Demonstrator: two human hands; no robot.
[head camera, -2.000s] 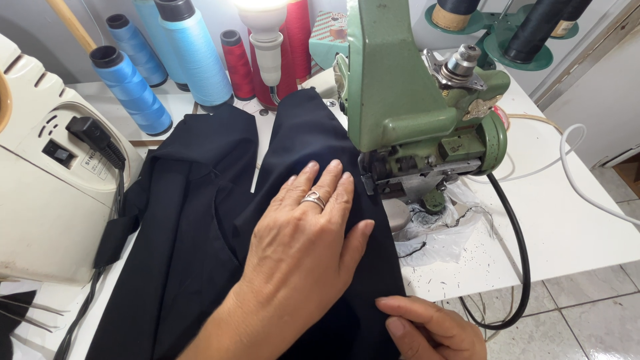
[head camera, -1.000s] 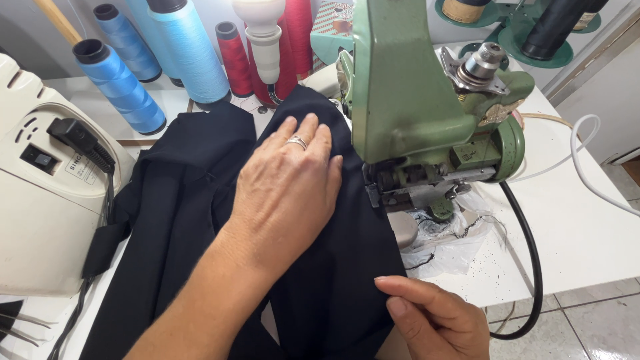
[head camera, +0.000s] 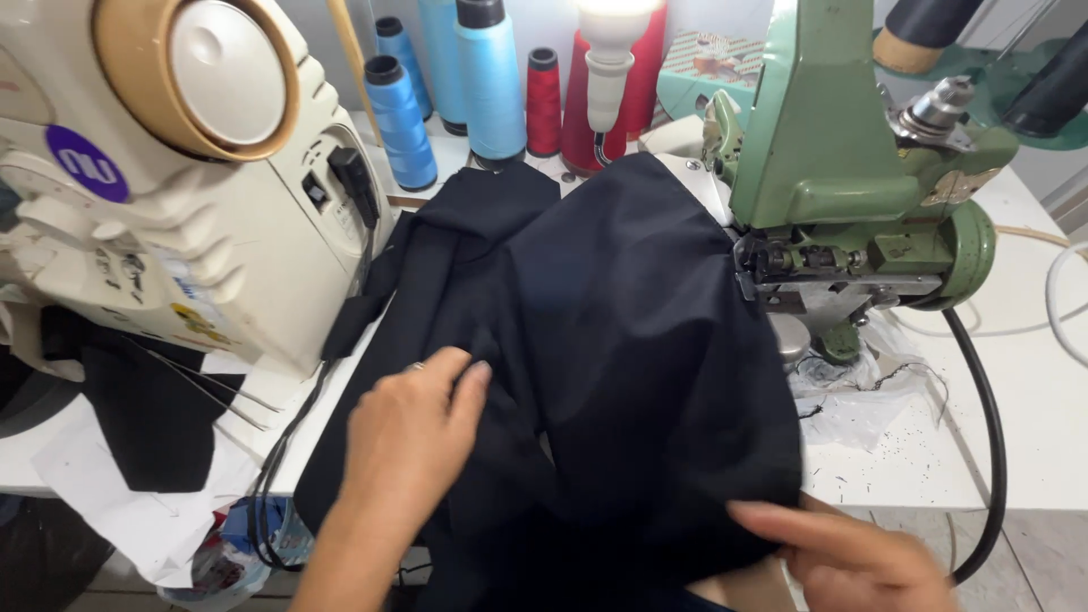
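Dark navy or black fabric lies over the white table and hangs off its front edge, its right side against the working end of a green industrial sewing machine. My left hand is on the left part of the fabric, thumb and forefinger together with a bit of cloth apparently pinched between them; a ring shows on one finger. At the fabric's lower right edge is my right hand, blurred, its forefinger along the cloth; whether it grips any is hidden.
A cream sewing machine with a black plug stands left. Blue thread cones, a red thread cone and a lit lamp are behind. A black cable hangs at right. Tweezers lie near dark scraps.
My left hand has moved from the upper middle of the fabric to its left part, toward me. The fabric has spread and shifted in folds. The view has swung left.
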